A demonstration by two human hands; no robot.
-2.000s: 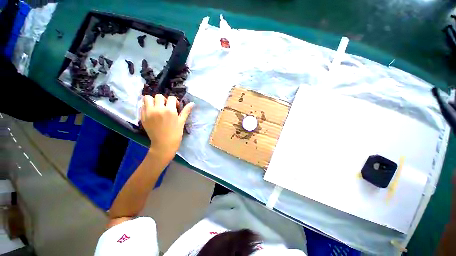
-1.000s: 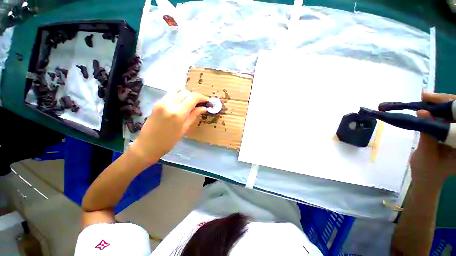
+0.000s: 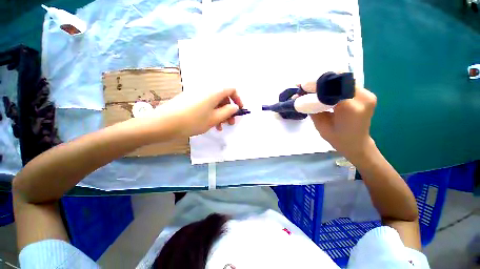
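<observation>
My left hand (image 3: pixel 213 113) pinches a small dark plastic part (image 3: pixel 242 112) above the white board (image 3: pixel 226 144). My right hand (image 3: pixel 350 118) holds the black-and-cream handheld product (image 3: pixel 314 102), its thick black end up at the right. Its narrow black tip points left at the small part, with a short gap between them. The black holding block (image 3: pixel 288 95) lies behind the product and is partly hidden by it. The cardboard pad (image 3: pixel 142 86) with brown spots lies left of the board, the white disc (image 3: pixel 142 109) on it, partly behind my left forearm.
The black parts tray (image 3: pixel 26 79) is cut off at the left edge, with a heap of dark parts (image 3: pixel 45 113) beside it. A small white bottle (image 3: pixel 68 23) lies at the far left of the wrinkled cover. Blue crates (image 3: pixel 337 236) stand below the bench.
The view has shifted right. My left hand has moved from the tray, past the white disc, to over the white board with a small part. My right hand has brought the product in over the board.
</observation>
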